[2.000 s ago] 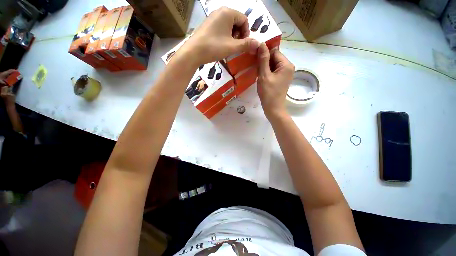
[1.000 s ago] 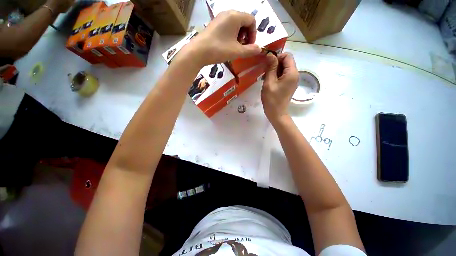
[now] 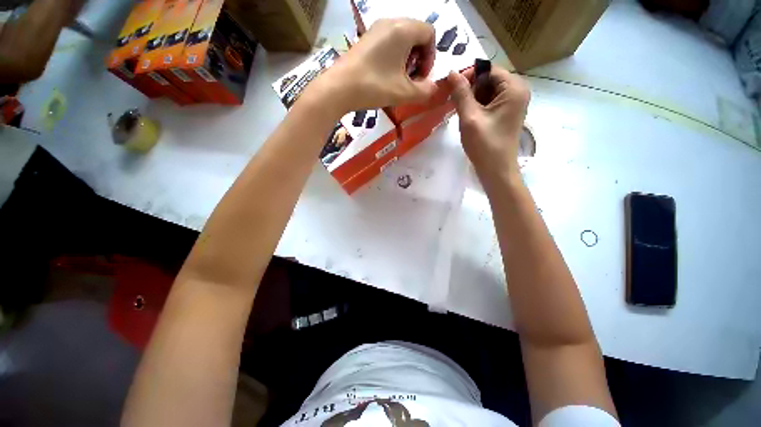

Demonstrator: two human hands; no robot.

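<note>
White-topped orange retail boxes (image 3: pixel 363 154) stand grouped in front of me; a taller one (image 3: pixel 451 29) stands at the back. My left hand (image 3: pixel 388 67) is over them, thumb and finger pinched near the taller box's front top edge; whether it holds something there is too small to tell. My right hand (image 3: pixel 494 104) is beside it, its fingers closed around a small dark object (image 3: pixel 482 68), possibly the cutter, only its end showing. A whitish clear tape strip (image 3: pixel 446 250) lies from the table edge up towards the boxes. The tape roll (image 3: pixel 526 143) is mostly hidden behind my right hand.
More orange boxes (image 3: pixel 179 50) stand at the back left, with brown cartons (image 3: pixel 534 29) along the back. A yellowish tape roll (image 3: pixel 138 132) is at left, a black phone (image 3: pixel 651 250) at right. A person's arm (image 3: pixel 33 42) shows top left. A red stool (image 3: pixel 138 300) is below.
My right hand has moved right and slightly up, away from my left hand, and the dark object now shows above its fingers. A co-worker's arm has come in at top left.
</note>
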